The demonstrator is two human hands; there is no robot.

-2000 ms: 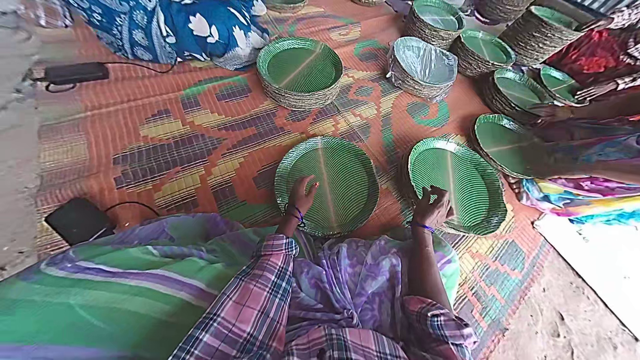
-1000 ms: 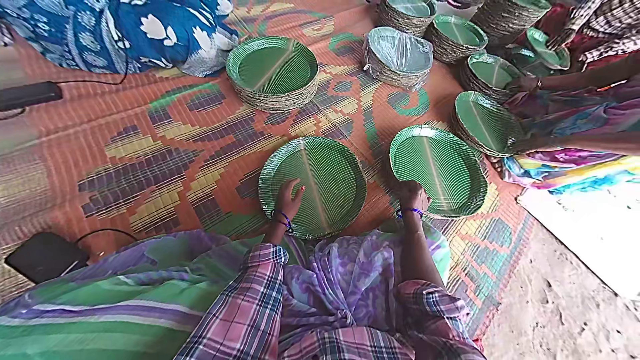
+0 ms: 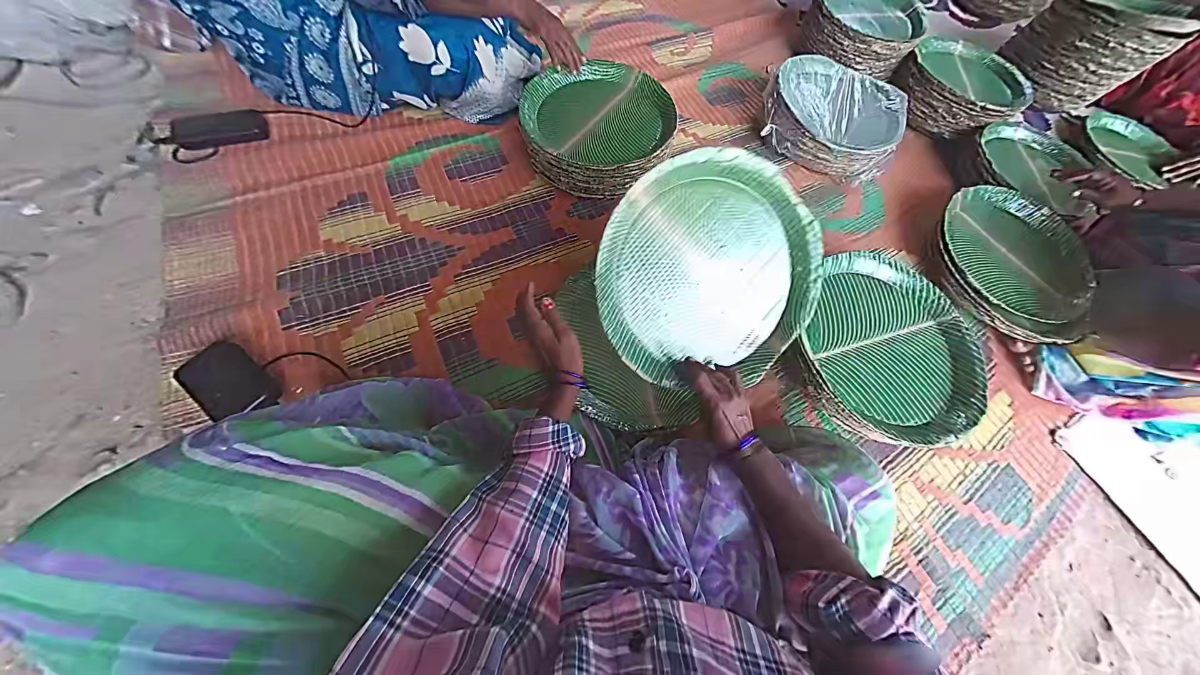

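My right hand (image 3: 720, 398) grips the near rim of a round green leaf-patterned plate (image 3: 703, 267), which is lifted and tilted and catches the light. Beneath it, partly hidden, lie green plates (image 3: 600, 361) in front of my lap. My left hand (image 3: 553, 342) is beside their left edge, fingers spread and holding nothing. To the right of the raised plate stands a stack of similar plates (image 3: 891, 352) with a green leaf-patterned plate on top.
A plate stack (image 3: 598, 117) stands farther forward, near another person's hand (image 3: 553, 36). A plastic-wrapped stack (image 3: 839, 108) and several others stand at the upper right, where another person's hand (image 3: 1102, 187) touches plates. Black devices with cables lie left on the patterned mat (image 3: 366, 253).
My right hand has moved left from the right stack and now holds a raised plate. My left hand has come off the plates before me. A person's hand now shows by the far stack.
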